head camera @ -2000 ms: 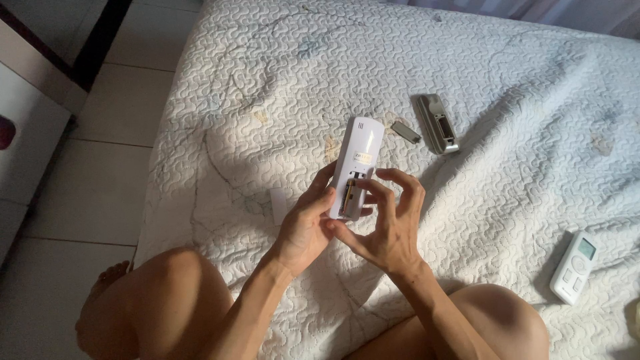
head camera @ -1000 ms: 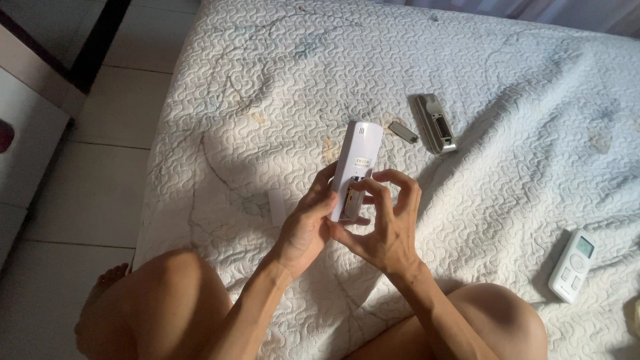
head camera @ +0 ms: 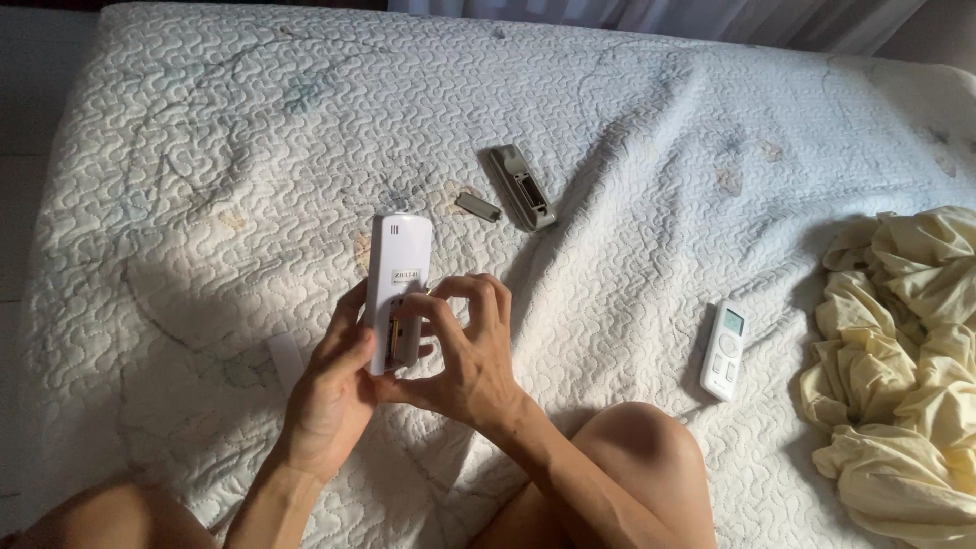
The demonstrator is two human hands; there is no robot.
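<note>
My left hand (head camera: 329, 396) holds a white remote control (head camera: 400, 252) by its lower part, with its back and uncovered battery compartment facing up. Fingers and thumb of my right hand (head camera: 465, 351) are bent over that compartment, touching the remote; whether they pinch a battery cannot be told. Inside the compartment a narrow yellowish strip shows. On the quilt beyond the hands lies a grey remote control (head camera: 512, 179), its battery compartment uncovered, and left of it a small grey battery cover (head camera: 478, 206). A flat white piece (head camera: 286, 361) lies left of my left hand, partly hidden.
A white remote control with a small display (head camera: 723, 351) lies face up to the right. Crumpled pale yellow cloth (head camera: 900, 366) is at the right edge. The quilted bedspread (head camera: 252, 152) has folds, and a curtain (head camera: 648, 19) hangs behind the bed. My bent legs are at the bottom.
The view has swung to the right, bringing more of the yellow cloth into sight. My hands keep much the same hold on the white remote, with the right fingers still at its battery compartment.
</note>
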